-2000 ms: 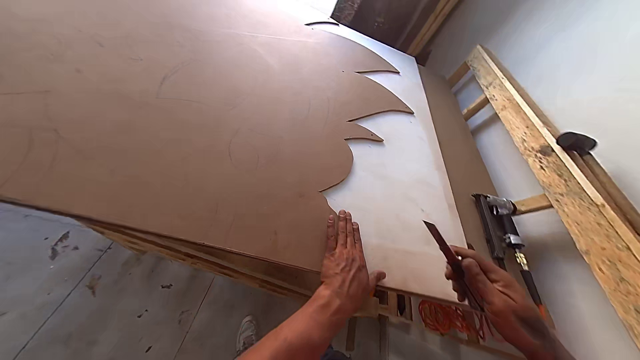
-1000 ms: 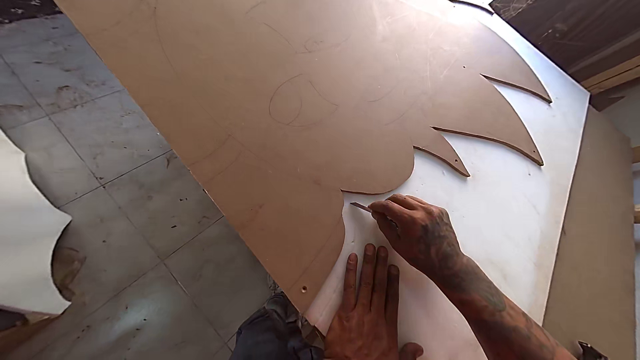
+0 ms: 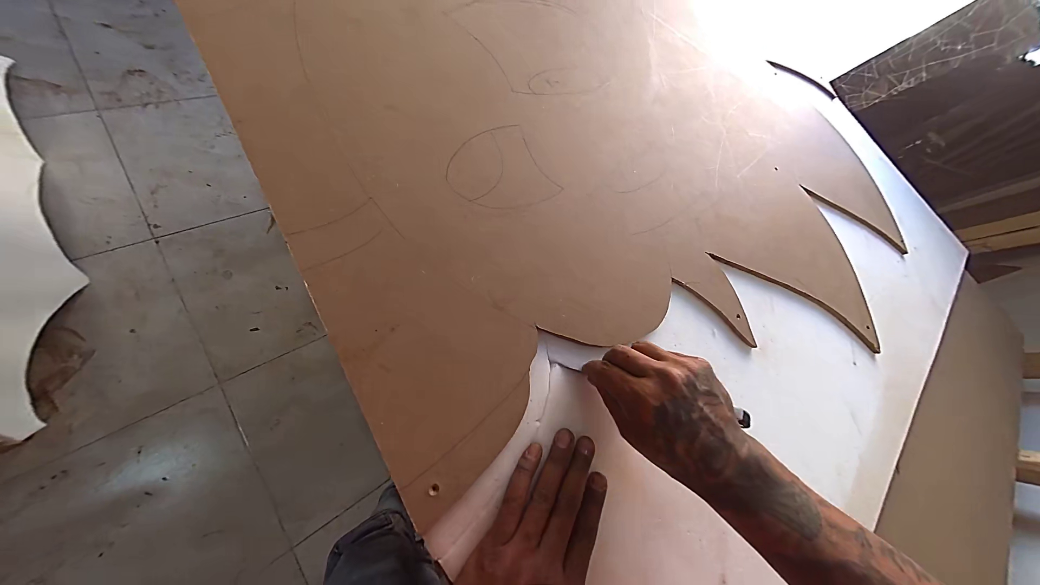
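Note:
A brown board template [image 3: 487, 268] with curved, pointed edges and pencil lines lies on a white sheet [image 3: 812, 390]. My right hand [image 3: 666, 398] is closed around a thin blade tool [image 3: 567, 367], likely a knife, whose tip touches the white sheet just below the notch in the template's edge. A dark end of the tool shows behind the hand. Flat on the white sheet, with fingers spread a little, my left hand [image 3: 548, 512] rests beside the template's lower edge. A cut or scored line runs down the sheet between the tip and the left hand.
Grey floor tiles [image 3: 236, 301] lie left of the work surface. At the far left is another white piece with a scalloped edge [image 3: 20, 252]. A dark panel [image 3: 959, 138] stands at the upper right, and a brown board [image 3: 951, 431] with wooden bars lies at the right.
The view has shifted and turned strongly since two seconds ago. My right hand, then raised with the tool, is now down at the sheet by the template's notch. My left hand remains flat on the sheet.

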